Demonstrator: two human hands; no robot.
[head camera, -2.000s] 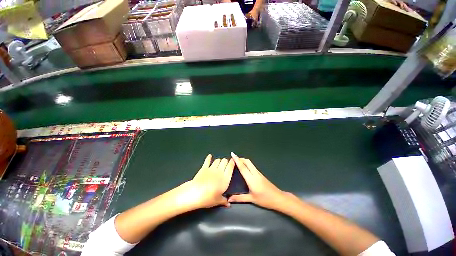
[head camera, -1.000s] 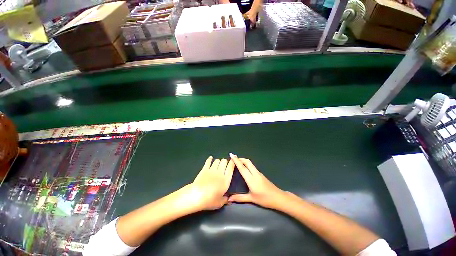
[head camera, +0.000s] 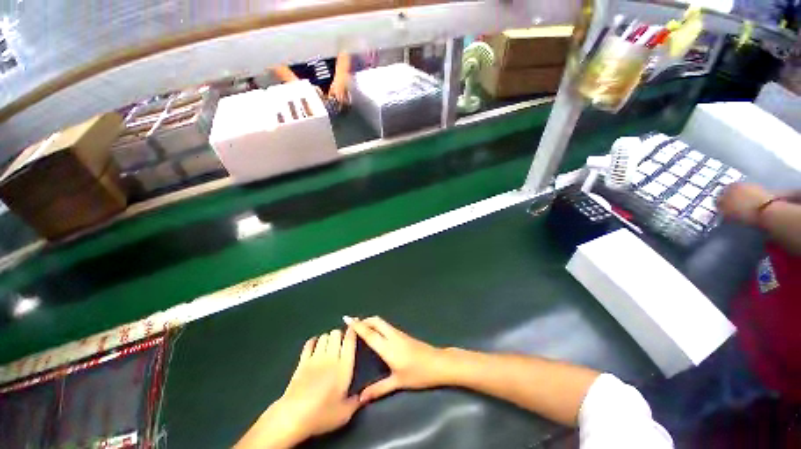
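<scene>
My left hand (head camera: 323, 379) and my right hand (head camera: 400, 358) rest low on the dark green mat (head camera: 457, 289), fingertips meeting in a peak. A small black piece (head camera: 366, 366) shows in the gap between them, darker than the mat, with both hands pressed around it. Its top, its sides and any keys are hidden, and I cannot tell whether it is one unit or a stack.
A long white box (head camera: 650, 294), a black keypad device (head camera: 584, 219), a small white fan (head camera: 622, 162) and a divided tray (head camera: 689, 180) are at the right. A person's hand (head camera: 742, 203) reaches to the tray. A plastic-covered sheet (head camera: 83, 399) is lower left. The green conveyor (head camera: 351, 193) runs beyond.
The view has turned right and tilted, bringing in the pen holder, the full tray and a person in red at the right. My hands keep the same pose around the black piece.
</scene>
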